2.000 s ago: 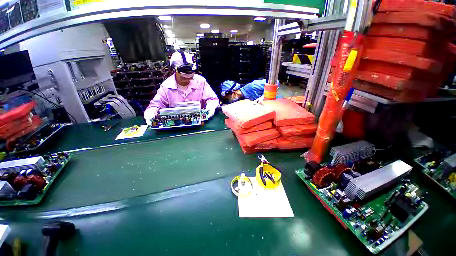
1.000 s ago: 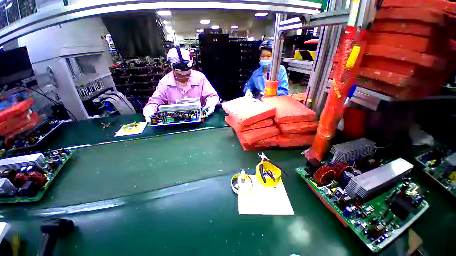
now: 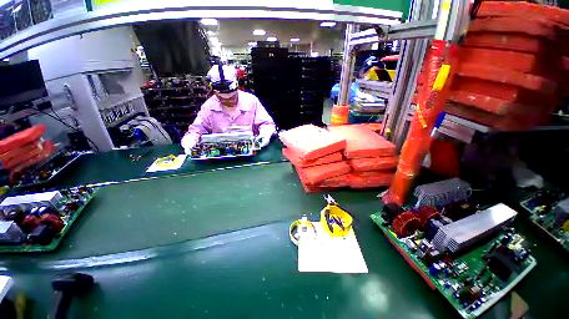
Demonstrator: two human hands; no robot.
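Observation:
Neither of my hands is in view. A pale paper sheet (image 3: 334, 257) lies on the green bench in front of me. A yellow holder (image 3: 337, 223) with dark-handled tools standing in it is on its back edge, with a yellow-white ring (image 3: 302, 231) beside it. To the right, a large green circuit board (image 3: 465, 274) lies component side up, with a silver finned heatsink (image 3: 477, 227) and dark red wound coils (image 3: 407, 220). A red-orange edge shows under the board's left side. A black tool (image 3: 70, 290) with a thick head lies at the lower left.
Another board (image 3: 62, 230) lies at the left. Red-orange foam pads (image 3: 343, 156) are stacked at the back, beside an orange-wrapped post (image 3: 415, 137); more pads (image 3: 505, 68) stand upper right. Across the bench, a person in pink (image 3: 229, 115) holds a board with gloved hands.
The person in blue has moved right, from behind the foam pads to farther back behind the metal frame, and is now mostly hidden. The view has shifted slightly. The things on the bench lie as before.

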